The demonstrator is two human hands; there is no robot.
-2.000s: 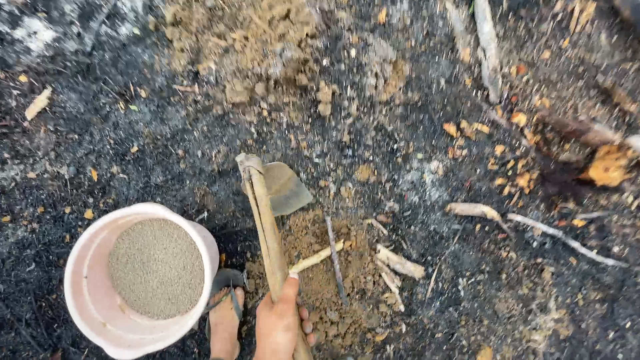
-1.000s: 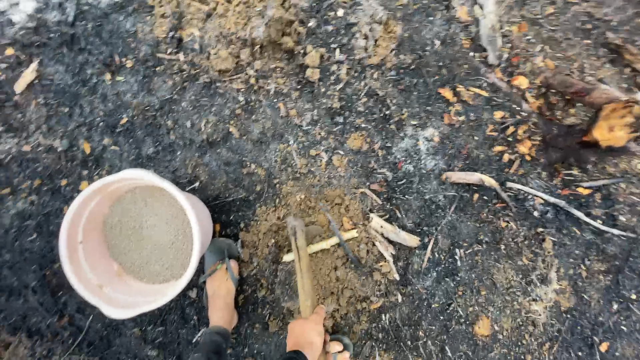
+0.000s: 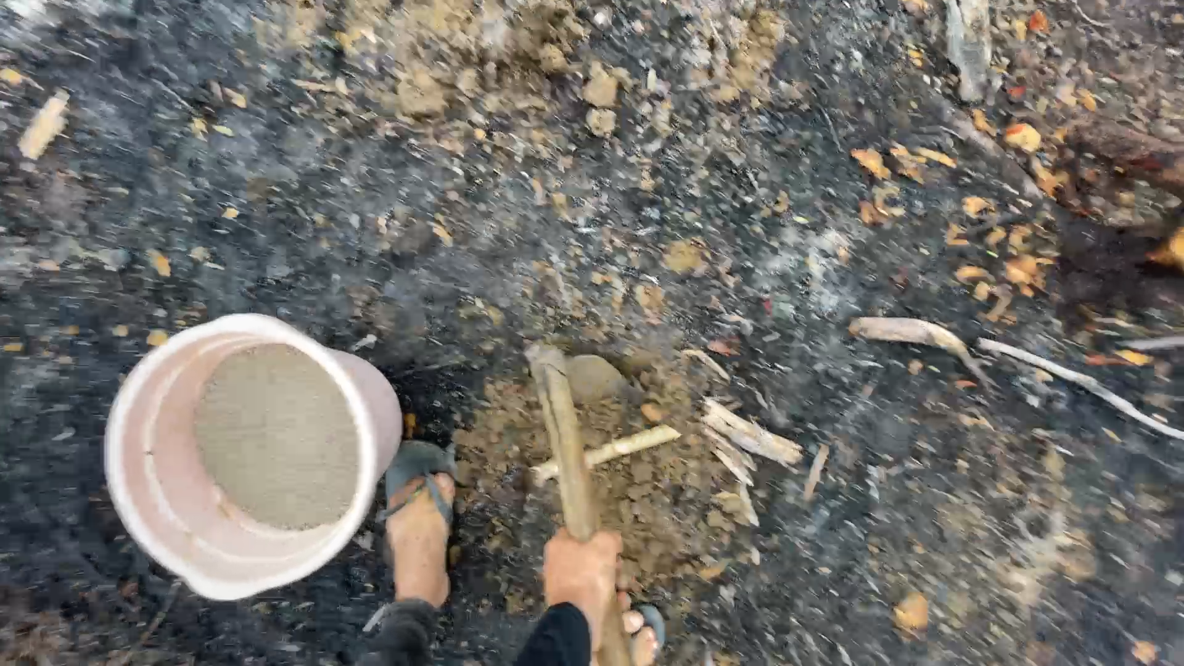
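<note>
My left hand (image 3: pixel 581 566), in a dark sleeve, is closed around the wooden handle of a hoe (image 3: pixel 572 462) at the bottom centre. The handle runs upward to the hoe's head, where the rounded metal blade (image 3: pixel 597 379) rests against loose brown soil (image 3: pixel 647 499). A pale stick (image 3: pixel 629 446) lies across the soil, passing behind the handle. Left of my feet stands a pale pink bucket (image 3: pixel 375 398) holding grey-brown granules (image 3: pixel 277 435). My right hand is out of view.
My sandalled left foot (image 3: pixel 421 536) is beside the bucket; the other foot (image 3: pixel 643 634) shows partly by the handle. Broken wood (image 3: pixel 754 433) lies right of the soil. A curved branch (image 3: pixel 911 331), leaves and charred debris cover ground farther right.
The hoe, raised with its blade showing two seconds ago, appeared steeply foreshortened one second ago; its blade is now at the soil patch. A dark stick seen earlier there no longer shows plainly.
</note>
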